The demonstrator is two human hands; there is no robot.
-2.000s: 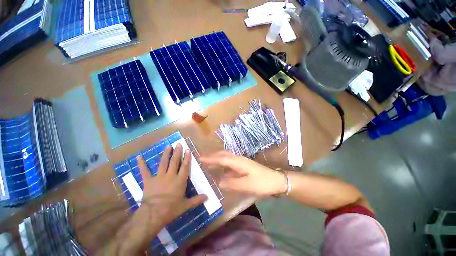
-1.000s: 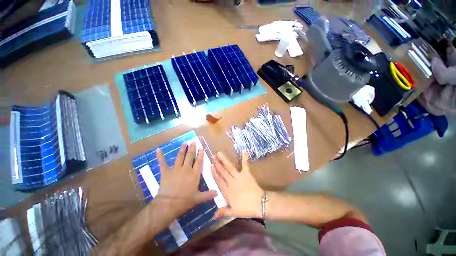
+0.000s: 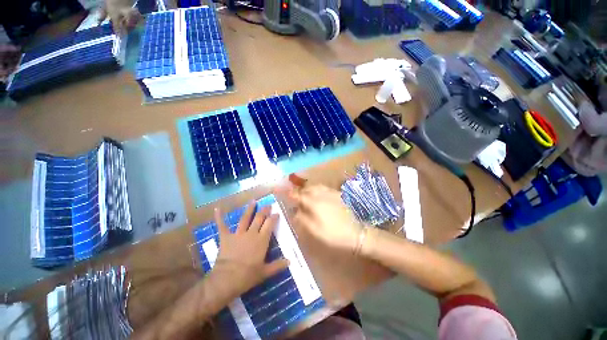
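Note:
A blue solar cell panel with white strips lies flat before me. My left hand rests on the panel with its fingers spread, holding nothing. My right hand is beyond the panel's right edge, its fingertips at a small orange-brown scrap on the table. I cannot tell whether the fingers grip the scrap. A loose pile of short tabbing ribbon lies right of my right hand. Long tabbing ribbon lies at the lower left.
Dark solar cells stand on a greenish sheet. A curved finished panel stack is at left. At right are a white strip, an iron stand and a grey round machine. Another person's hand shows at the upper left.
My right hand has left the panel's right edge and moved forward to the orange-brown scrap. My left hand stays spread on the panel. The camera view has shifted, showing more of the table's far side.

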